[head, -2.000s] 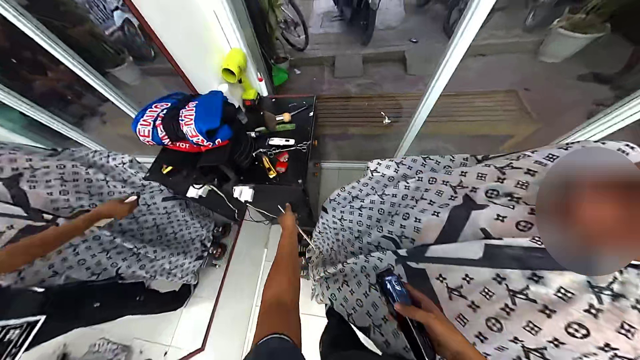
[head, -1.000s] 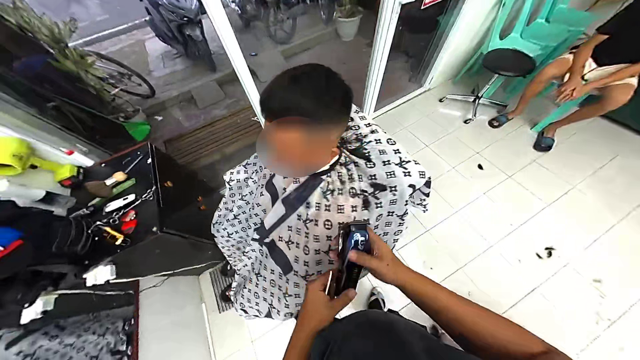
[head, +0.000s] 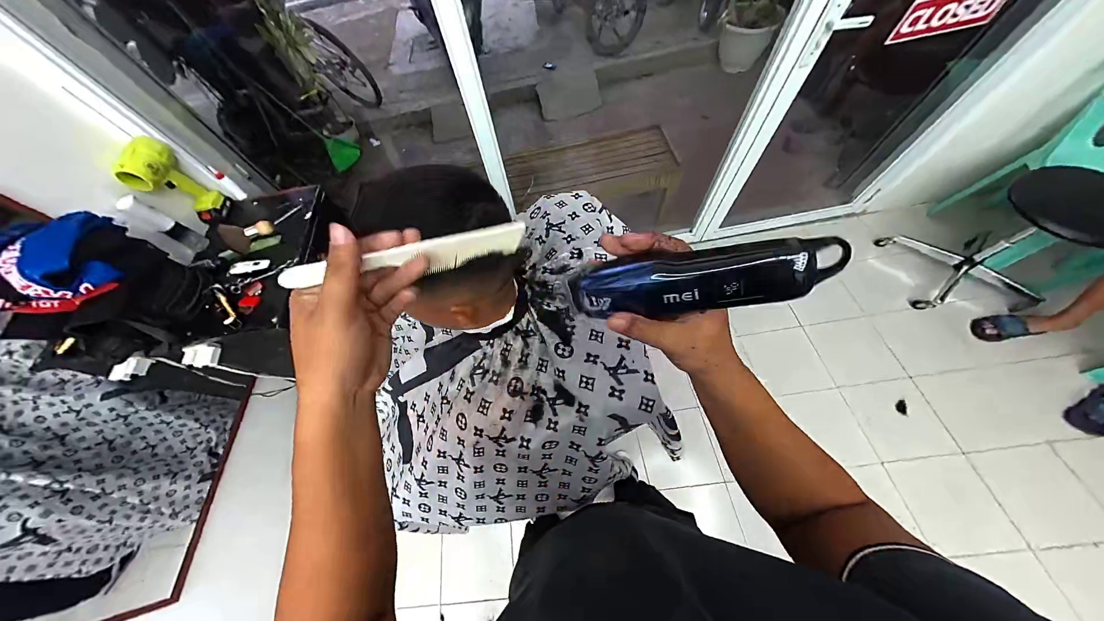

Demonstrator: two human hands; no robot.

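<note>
My left hand [head: 349,302] holds a cream-coloured hair comb [head: 466,246] between its fingers, in front of the dark hair [head: 427,198] of a seated person. The comb's teeth point down beside the back of the head. In my right hand [head: 681,332] is a dark blue hair clipper [head: 707,278], its head turned left toward the person and its hanging loop at the right. A white patterned barber cape [head: 517,431] covers the person, with cut hair scattered over its upper back. Whether the comb touches the hair cannot be told.
At left, a black shelf [head: 302,228] bears tools and a blue-and-red cloth bundle [head: 60,259], near a yellow-green hair dryer [head: 164,172]. A mirror [head: 185,552] stands below. Glass doors are ahead; a black stool [head: 1061,203] and another person's leg [head: 1074,312] are at right.
My hands have moved apart from around the clipper. The left hand now holds a comb up by the head, and the clipper lies level in my right. The person's back now faces me; the view has shifted.
</note>
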